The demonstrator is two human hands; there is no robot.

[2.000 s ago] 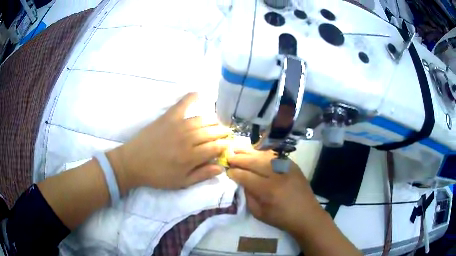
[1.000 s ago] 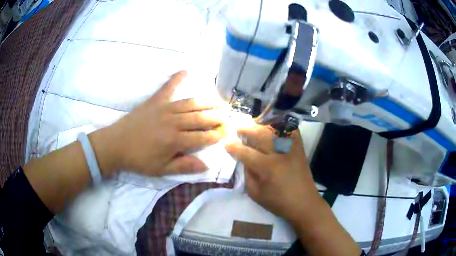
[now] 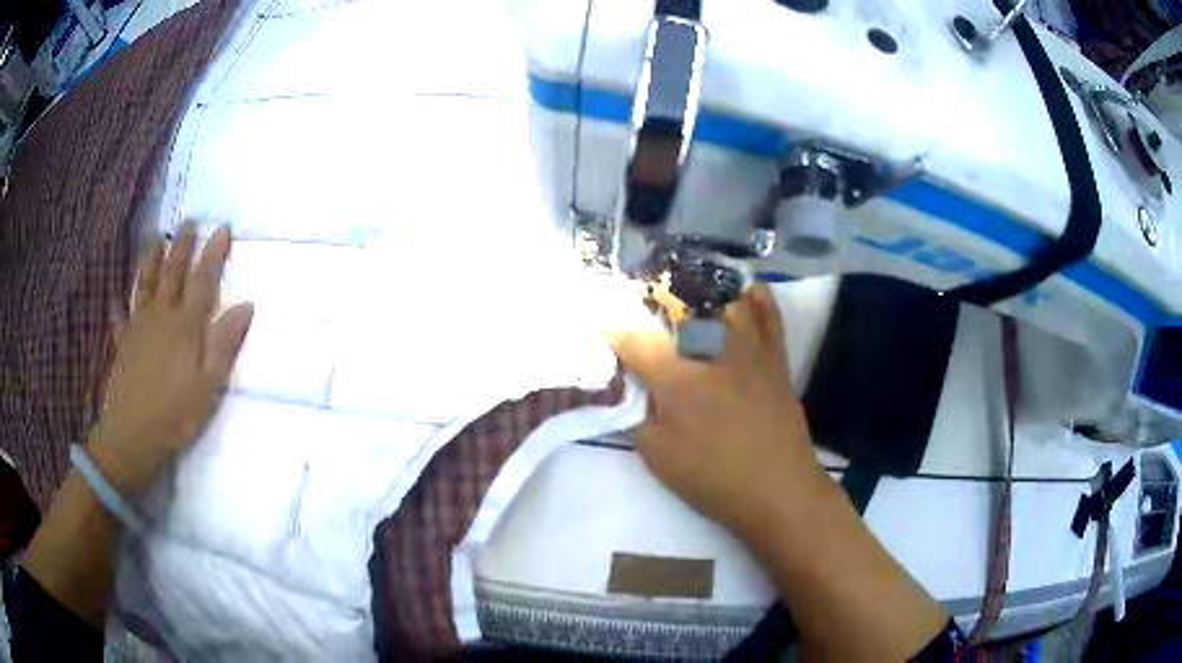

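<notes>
A white quilted lining panel [image 3: 298,311] covers the left of the table, with brown checked shell fabric [image 3: 78,220] along its left side. A curved checked band [image 3: 447,518] with a white edge runs up to the needle area. My left hand [image 3: 175,356] lies flat on the panel's left part, fingers slightly apart, holding nothing. My right hand [image 3: 713,427] is at the seam edge beside the presser foot [image 3: 596,246], fingers on the fabric; glare hides the fingertips. The white sewing machine head [image 3: 739,117] stands above.
A black pad [image 3: 881,376] lies right of my right hand. A thin checked strip [image 3: 1008,479] hangs at the machine's right. A black strap [image 3: 1076,168] goes round the machine head. A ruler scale [image 3: 609,631] runs along the front edge, near a brown label [image 3: 661,575].
My left hand has moved from beside the needle to the far left of the panel. My right hand stays near the needle. More of the curved checked band shows.
</notes>
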